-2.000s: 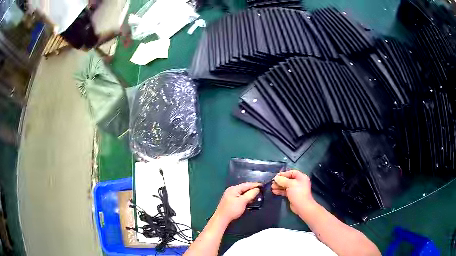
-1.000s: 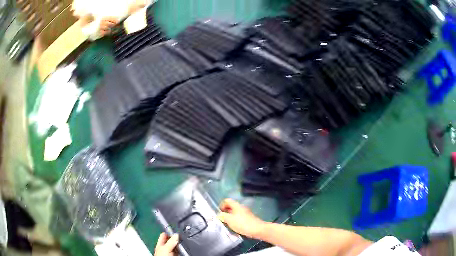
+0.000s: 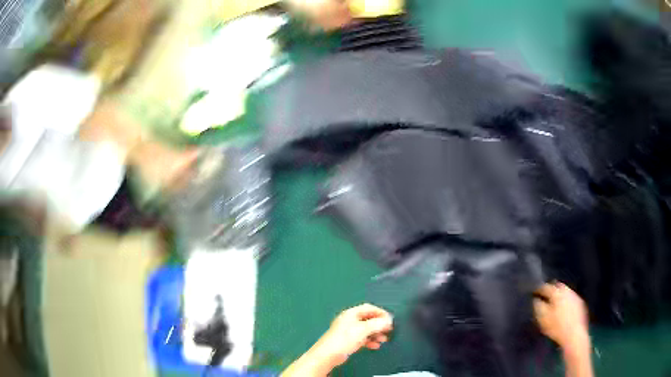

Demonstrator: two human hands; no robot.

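Note:
The frame is strongly blurred. My left hand (image 3: 362,328) is over the green mat at the lower middle, fingers curled, with nothing seen in it. My right hand (image 3: 562,315) is at the lower right, its fingertips against the edge of the near black panels (image 3: 485,309). Whether it grips one cannot be told. Fanned rows of black panels (image 3: 441,184) lie beyond both hands. A dark cable bundle (image 3: 213,335) lies on a white sheet (image 3: 221,276) at the lower left.
At left, a person's blurred arm and hand (image 3: 165,163) reach to the clear plastic bag (image 3: 235,199). A blue crate (image 3: 165,313) is beside the white sheet. White scraps (image 3: 228,62) lie at the upper left. Another hand (image 3: 324,11) shows at the top edge.
The view has swung back left. The panel with the ring is no longer between my hands; my left hand has come off it and my right hand is at the near panels. A person has appeared at left.

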